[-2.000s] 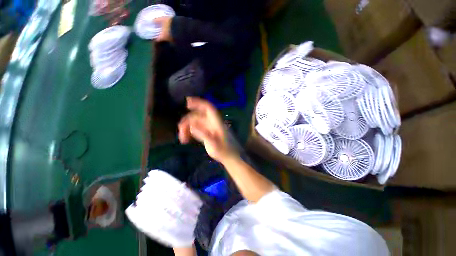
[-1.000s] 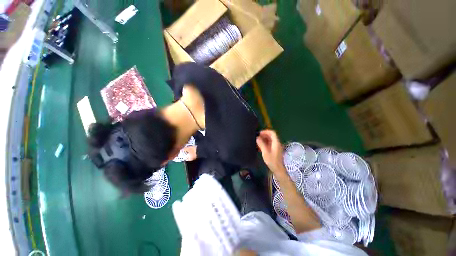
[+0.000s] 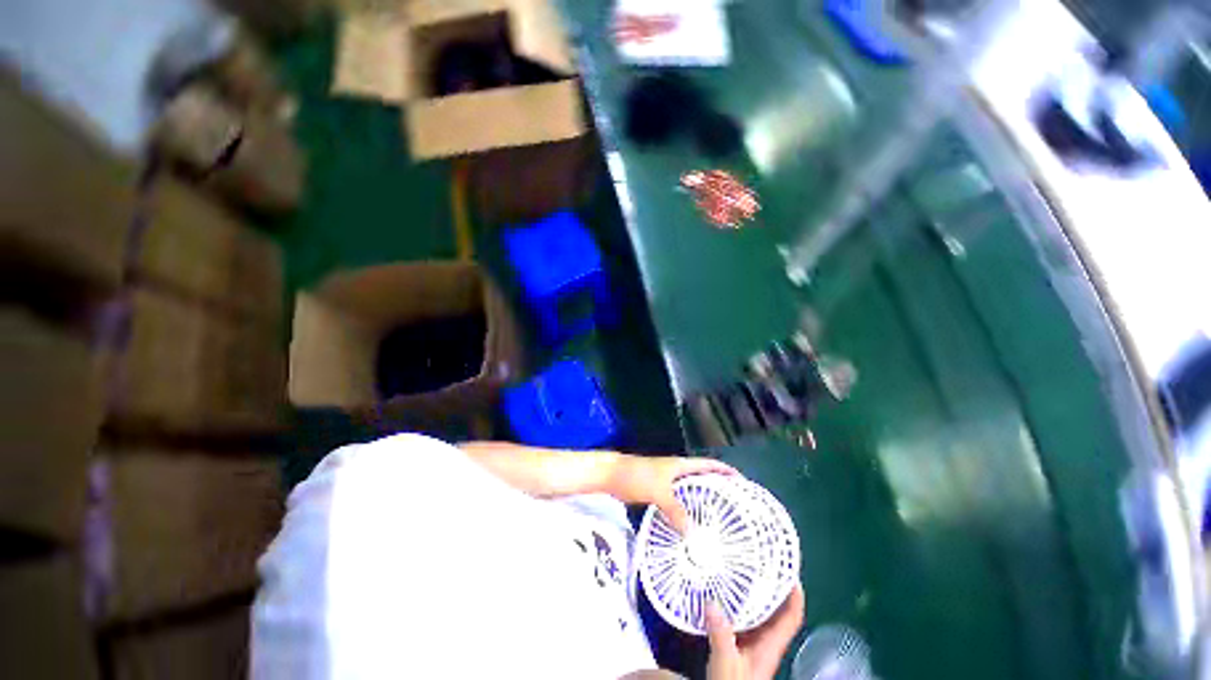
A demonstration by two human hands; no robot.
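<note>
A small stack of white round fan grilles [image 3: 737,538] is held over the front edge of the green bench, spokes and hub facing up. My left hand [image 3: 675,494] grips its upper left rim, with fingers over the top face. My right hand [image 3: 754,643] holds the lower rim, with the thumb on the face and the other fingers partly hidden. A further pale grille [image 3: 833,654] is partly visible at the bottom edge of the picture.
The green bench [image 3: 916,345] carries dark and metallic parts [image 3: 764,392], a copper-coloured heap [image 3: 721,197] and a blurred metal bar [image 3: 863,179]. Blue stools [image 3: 563,404] and open cartons [image 3: 319,348] stand left of the bench. Stacked cartons [image 3: 186,332] are at far left.
The view has swung to another part of the bench; the co-worker and the grille-filled carton are out of view. My left hand now holds the stack, and my right hand, empty before, grips it too.
</note>
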